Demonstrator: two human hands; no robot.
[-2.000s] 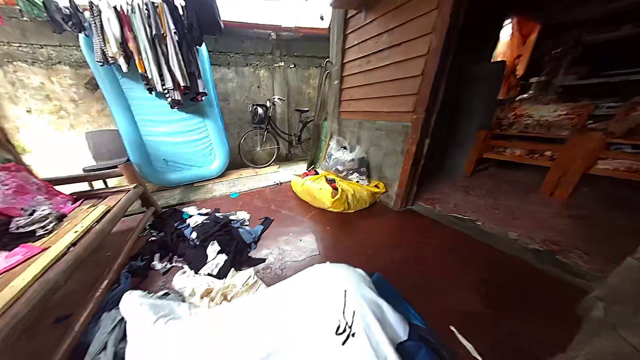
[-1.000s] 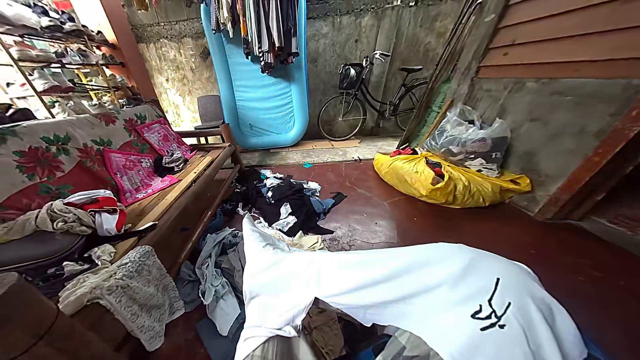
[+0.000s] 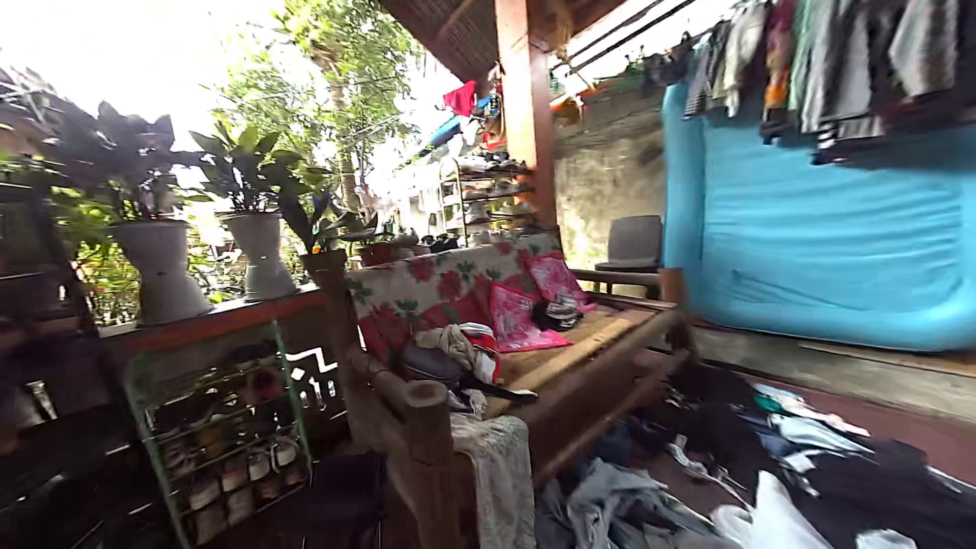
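Observation:
Neither my left hand nor my right hand shows in the head view. White cloth [image 3: 785, 518] pokes up at the bottom edge; what holds it, if anything, is out of frame. Around it on the floor lie dark clothes [image 3: 877, 488] and grey clothes [image 3: 610, 503] in a loose heap. Beyond them stands a wooden bench [image 3: 595, 412] with a floral cover [image 3: 450, 282] over its back. Pink plastic packets [image 3: 518, 320], a dark cap-like item [image 3: 431, 364] and crumpled cloths [image 3: 450, 343] rest on its seat. A pale textured cloth [image 3: 499, 473] hangs over its near end.
A shoe rack [image 3: 229, 435] stands at the left under potted plants [image 3: 255, 244] on a ledge. Another shoe rack [image 3: 488, 191] is behind the bench. A blue inflatable pool [image 3: 831, 244] leans on the wall, with hanging clothes [image 3: 846, 69] before it. A grey chair [image 3: 635, 242] stands beside it.
The view has swung far to the left. The white garment with a black mark, spread across the bottom earlier, now shows only as a white bit at the lower edge.

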